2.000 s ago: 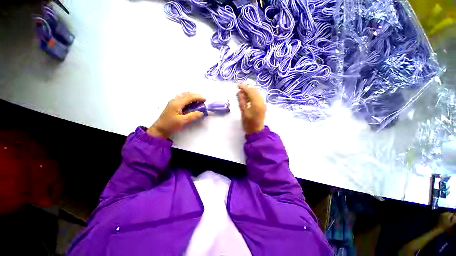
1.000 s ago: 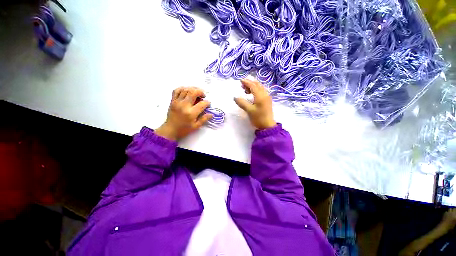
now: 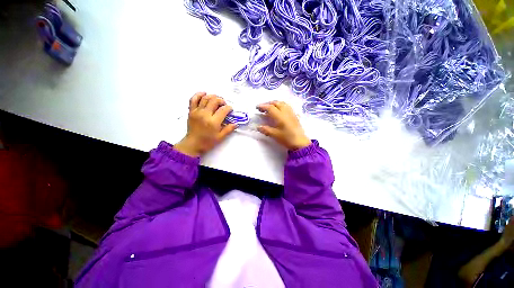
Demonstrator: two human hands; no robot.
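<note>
My left hand (image 3: 207,124) is closed around a coiled lilac-and-white cable (image 3: 236,117) over the white tabletop. The cable's loops stick out to the right between thumb and fingers; the rest is hidden by the hand, so I cannot tell whether a sleeve is there. My right hand (image 3: 280,125) is just right of the loops, fingers bent and apart, with nothing seen in it. A large cable pile (image 3: 315,50) lies beyond and right of my hands.
A packed cable in a dark sleeve (image 3: 61,48) stands at the upper left of the white tabletop (image 3: 129,79). A crinkled clear plastic bag (image 3: 445,73) covers cables at the right. Another person's arm (image 3: 487,256) shows at the lower right, beyond the table edge.
The held bundle first showed a broader lilac end; now striped loops show. My left hand has turned more palm-down over it. My right hand moved away, then back left towards the loops.
</note>
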